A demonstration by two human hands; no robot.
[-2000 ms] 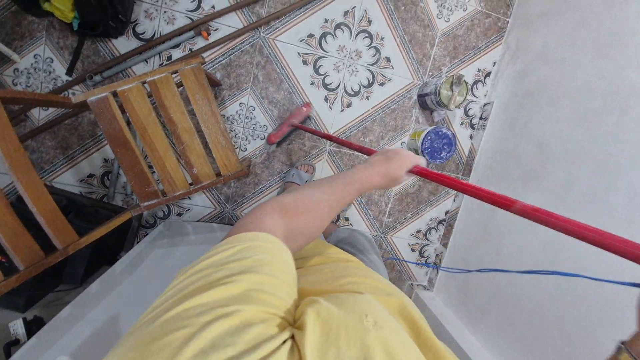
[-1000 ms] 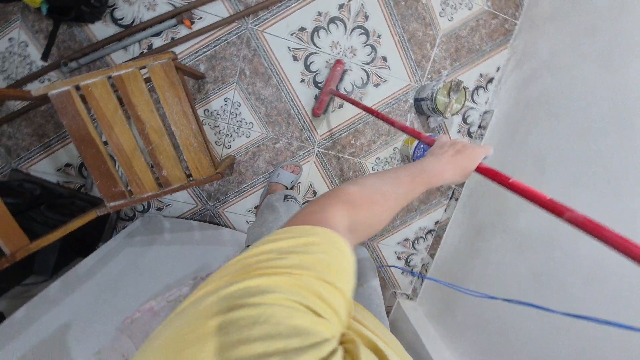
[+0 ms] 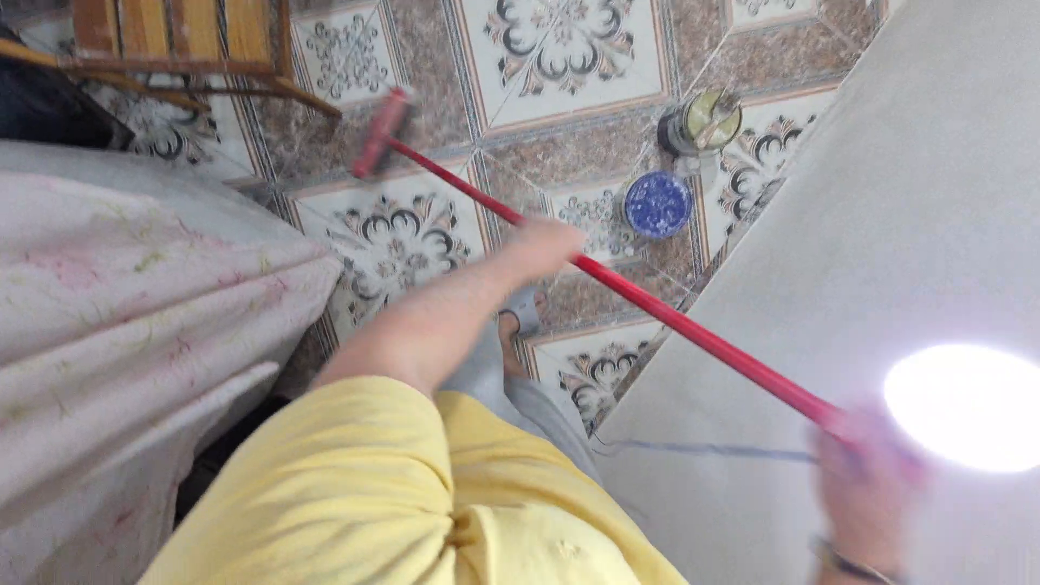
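A long red pole (image 3: 691, 329) with a red crosspiece head (image 3: 382, 134), a broom or squeegee, slants across the view. The blurred head is over the patterned tiles near a wooden chair. Around the middle of the pole my left hand (image 3: 548, 244) is closed. My right hand (image 3: 873, 463), blurred and with a dark band at its wrist, grips the pole's upper part at the lower right. Beyond my left hand stand a round container with a blue, white-spotted top (image 3: 658, 205) and a tin with a yellowish top (image 3: 712, 122).
A slatted wooden chair (image 3: 183, 32) is at the upper left, above a draped whitish cloth with pink marks (image 3: 138, 325). A pale wall (image 3: 877, 211) borders the tiled floor on the right. A blue cable (image 3: 715, 449) runs before it. A bright light glares beside my right hand.
The head of the pole has moved off the large white floral tile toward the chair. My right hand has come into view. The view has shifted, showing the cloth more fully.
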